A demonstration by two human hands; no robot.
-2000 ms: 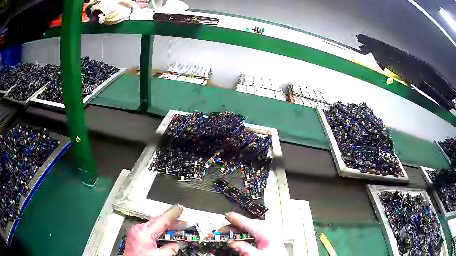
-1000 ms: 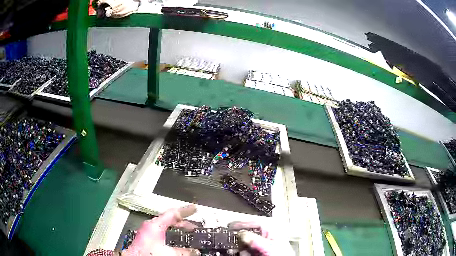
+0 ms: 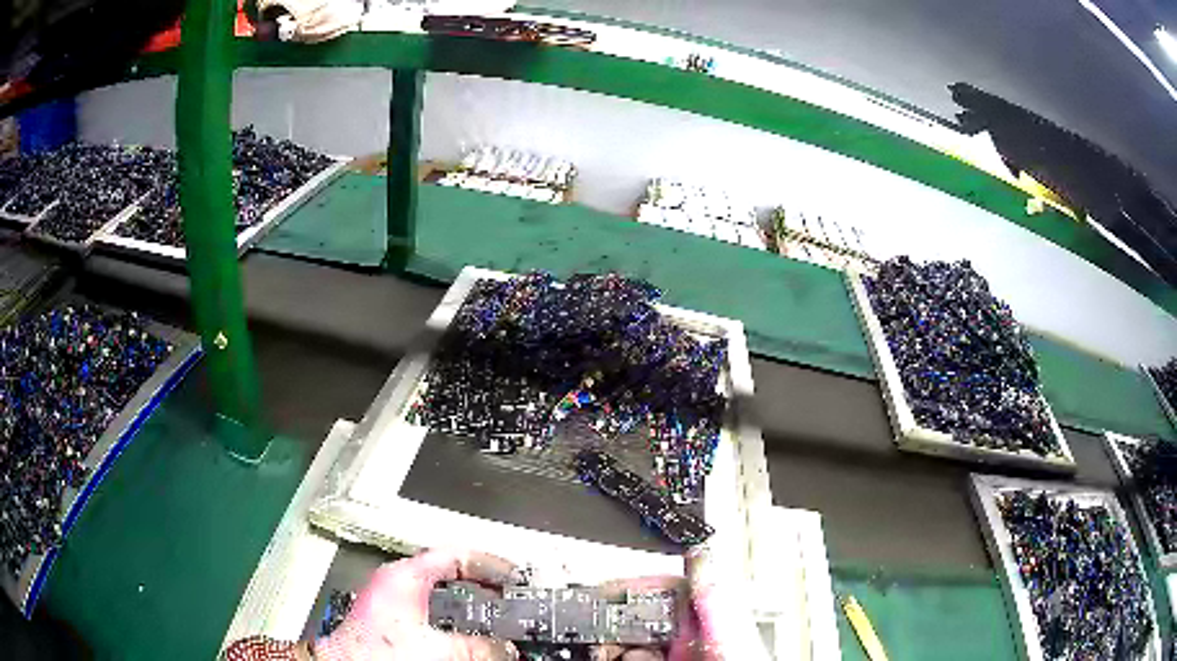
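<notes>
My left hand (image 3: pixel 411 607) and my right hand (image 3: pixel 697 613) hold a circuit board strip (image 3: pixel 555 615) between them at the bottom of the view, one hand at each end. Its flat dark face with pale dots is turned up to me. Just beyond it lies the white-framed work tray (image 3: pixel 478 527). A pile of boards (image 3: pixel 568 336) fills its far part and right side. One single strip (image 3: pixel 642 501) lies slanted in the tray's near right part. The lower tray (image 3: pixel 300 555) is partly hidden by my hands and the work tray.
Heaped trays stand at right (image 3: pixel 904 420) and far left (image 3: pixel 300 207); a blue-edged tray (image 3: pixel 110 465) is at left. A green post (image 3: pixel 213 245) rises left of the work tray. A yellow stick (image 3: pixel 865 630) lies at right. A green shelf (image 3: pixel 723 93) crosses above.
The strip has been turned from its coloured component side to its flat dark face. My right hand has shifted to the strip's right end. The camera view has moved slightly.
</notes>
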